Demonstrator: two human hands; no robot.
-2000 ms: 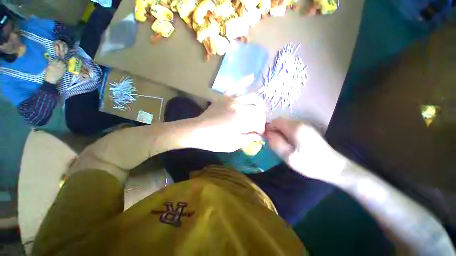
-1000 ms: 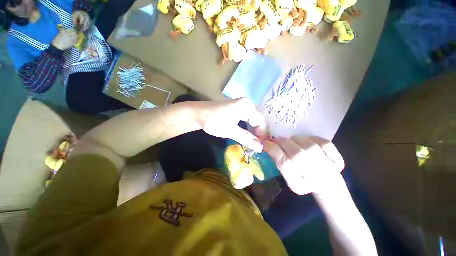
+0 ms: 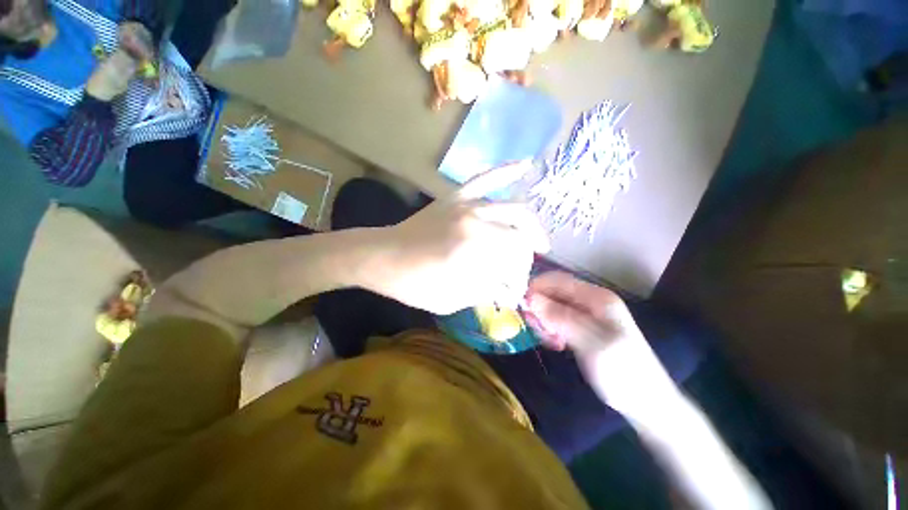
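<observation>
A yellow plush toy (image 3: 501, 323) hangs just under the fingers of my left hand (image 3: 463, 249), which is closed at its top and hides most of it. My right hand (image 3: 575, 314) is beside it, fingertips bent together close to the left fingers; what they pinch is hidden and blurred. Loose yellow toys (image 3: 478, 40) lie heaped at the far side of the cardboard work surface (image 3: 677, 129). A flat stack of clear bags (image 3: 503, 129) lies beyond my left hand, beside a fanned pile of thin white ties (image 3: 587, 171).
A seated person in blue (image 3: 45, 85) handles something yellow at the upper left. A small carton (image 3: 299, 179) bears another tie pile (image 3: 249, 151). An open carton (image 3: 50, 299) with yellow toys stands left. A large brown carton (image 3: 796, 349) is at right. Clear film (image 3: 254, 32) lies upper left.
A second ago the toy hung in full view below both hands; now my left hand has turned over it and covers most of it. My right hand has shifted slightly left and down.
</observation>
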